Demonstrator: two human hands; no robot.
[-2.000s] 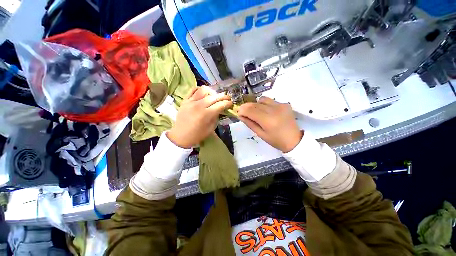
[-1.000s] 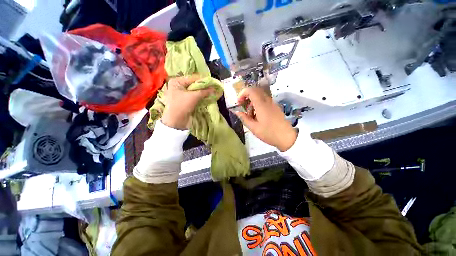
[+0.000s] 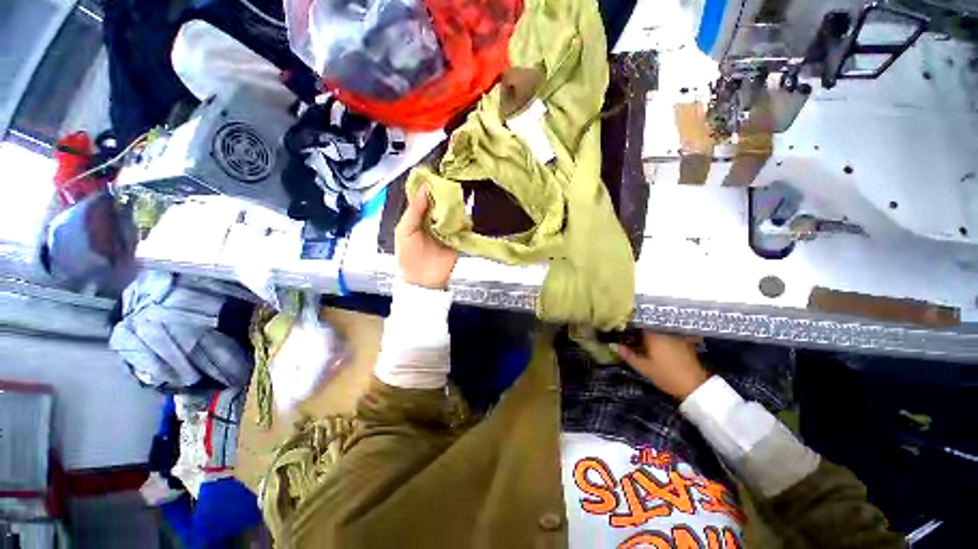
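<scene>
A yellow-green knit garment (image 3: 590, 193) lies across the front of the table, its body edge open in a loop and one sleeve hanging over the table edge. A white label (image 3: 530, 131) shows on it. My left hand (image 3: 427, 245) pinches the left side of the loop. My right hand (image 3: 667, 362) is below the table edge over my lap, its fingertips near a bit of green cloth (image 3: 592, 345); whether it grips the cloth is unclear. The sewing machine's needle area (image 3: 731, 116) stands to the right, with no garment at it.
Brown tape (image 3: 695, 143) is stuck on the machine bed. A red bag (image 3: 477, 54) and a clear bag with dark contents (image 3: 375, 48) lie behind the garment. Left are black-and-white cloth (image 3: 332, 161) and a grey box with a round vent (image 3: 238, 150). Crumpled green pieces (image 3: 306, 461) lie on cardboard lower left.
The view has swung left. My hands have moved apart: the left holds the loop spread open, the right has gone from beside the needle area down below the table edge.
</scene>
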